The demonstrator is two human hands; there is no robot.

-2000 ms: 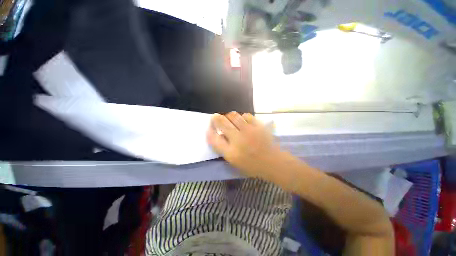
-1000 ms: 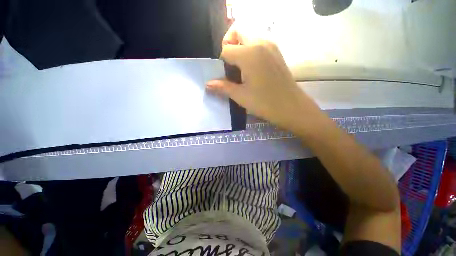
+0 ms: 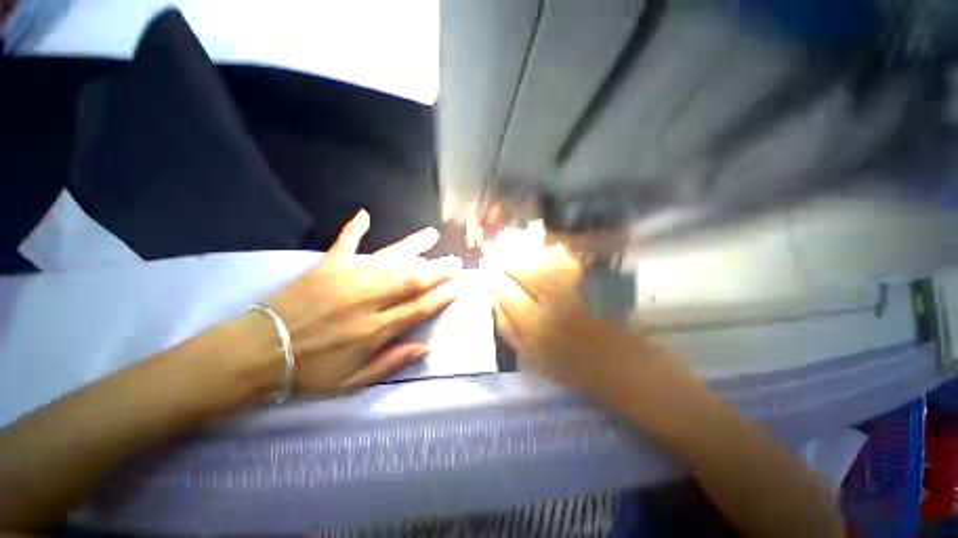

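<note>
A white strip (image 3: 200,289) lies along the front of the table, its right end under the bright lamp, with a thin dark edge there. My left hand (image 3: 368,305) lies flat on the strip with fingers spread, pointing at the needle area. My right hand (image 3: 536,294) is at the strip's right end, its fingertips in the lamp glare by the needle; whether they pinch the cloth cannot be told. A black garment panel (image 3: 347,158) lies behind the strip, left of the needle. The presser foot and needle are lost in glare and blur.
The blurred sewing machine head (image 3: 735,116) fills the upper right. A ruler tape (image 3: 347,447) runs along the table's front edge. A blue plastic basket (image 3: 888,462) stands below at the right, with a pale cloth piece beside it. Striped cloth shows at the bottom.
My left hand has come into view onto the white strip. My right hand has stayed at the strip's right end. The view has shifted, showing the machine head again.
</note>
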